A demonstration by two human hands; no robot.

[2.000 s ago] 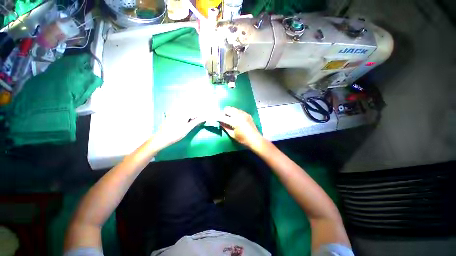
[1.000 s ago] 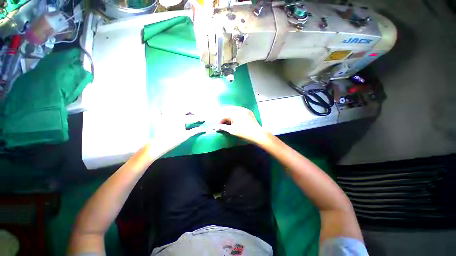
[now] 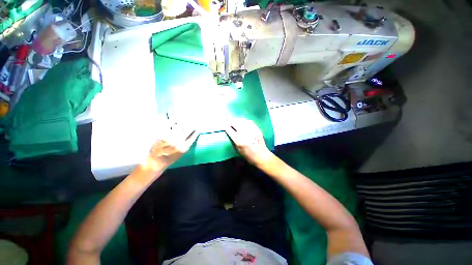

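Observation:
A large green fabric panel [image 3: 248, 106] lies flat on the white machine table, under the needle area, its far left corner folded over. Lamp glare turns its middle white. A small piece [image 3: 211, 123], washed out by glare, lies on the panel near its front; its near edge shows as a straight dark line between my hands. My left hand [image 3: 171, 147] has its fingertips on the left end of that edge. My right hand [image 3: 247, 138] has its fingertips on the right end. Glare hides the exact grip. The presser foot [image 3: 223, 80] is beyond my hands.
The JACK machine head [image 3: 331, 39] extends to the right. Black-handled scissors [image 3: 334, 107] lie under its arm. A folded green stack [image 3: 46, 111] is at the left beside small clutter [image 3: 52, 36]. A metal bowl [image 3: 124, 18] stands at the back. Green cloth [image 3: 305, 217] hangs by my lap.
My hands have moved apart from close together, the left one going left. The small piece's edge, earlier bunched and folded at the fingers, now runs straight between them.

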